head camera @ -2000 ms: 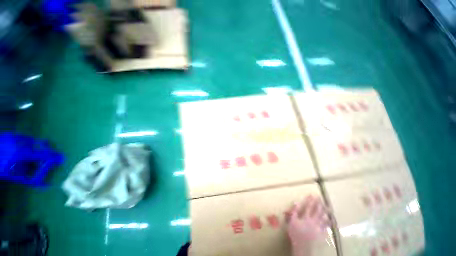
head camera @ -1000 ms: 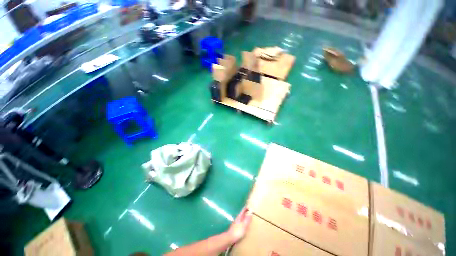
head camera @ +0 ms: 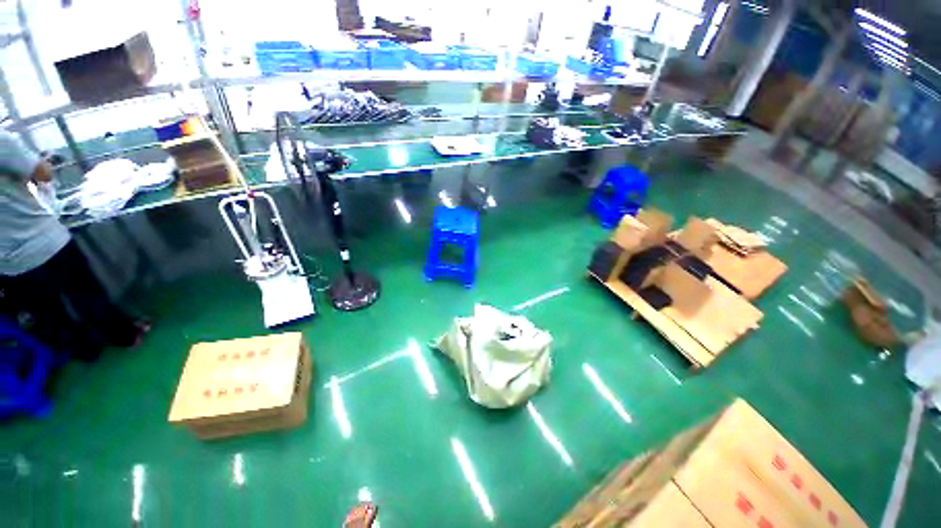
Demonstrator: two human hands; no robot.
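Stacked brown cartons with red print stand at the bottom right, cut off by the picture's edge. A closed brown carton with red print sits alone on the green floor at the left. Neither of my hands can be made out. A small reddish-brown thing shows at the bottom edge, too cut off to tell what it is.
A crumpled grey-green sack lies mid-floor. Beyond are blue stools, a black fan, a white stand and a long bench. Open cartons are at the right; a person stands left.
The view has swung up and left, bringing in the bench, person and lone carton. The stack has shifted to the bottom right. The hand earlier on the stack is no longer seen there.
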